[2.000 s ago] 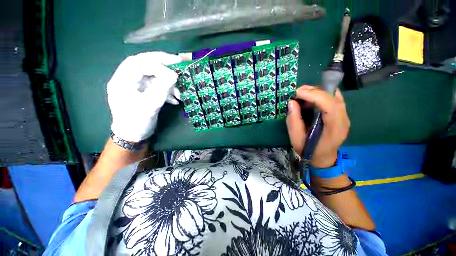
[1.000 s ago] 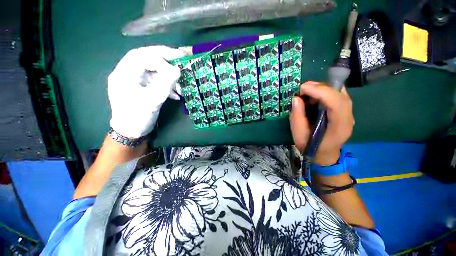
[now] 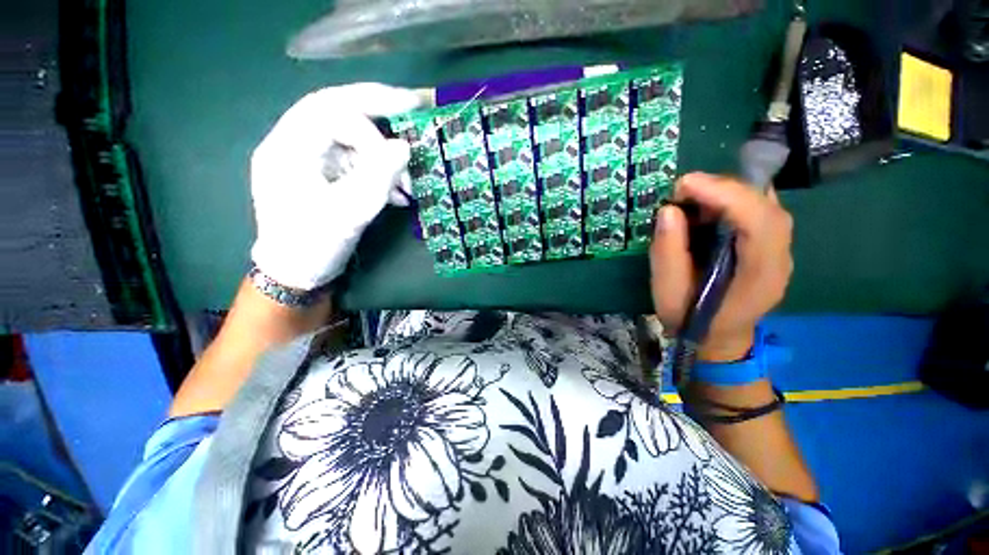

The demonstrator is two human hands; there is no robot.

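Observation:
A green PCB panel (image 3: 553, 173) with several strips of small boards lies tilted over a purple pad (image 3: 510, 85). My left hand (image 3: 325, 184), in a white glove, grips the panel's upper left edge. A thin silver solder wire (image 3: 471, 104) sticks out near its fingertips over the panel's top left; its hold is hidden. My bare right hand (image 3: 727, 260) holds a soldering iron (image 3: 766, 154) by its dark handle, tip pointing up and away from the panel. The right fingertips are at the panel's right edge.
A black tray of silvery shavings (image 3: 831, 103) stands right of the iron. A yellow sponge (image 3: 925, 95) is in a black stand farther right. The fume hood's rim (image 3: 510, 27) spans the top. Dark racks with green panels (image 3: 103, 163) stand at the left.
The whole scene, with both hands, panel and iron, has shifted right and slightly up in the picture. The holds on the panel and iron look the same.

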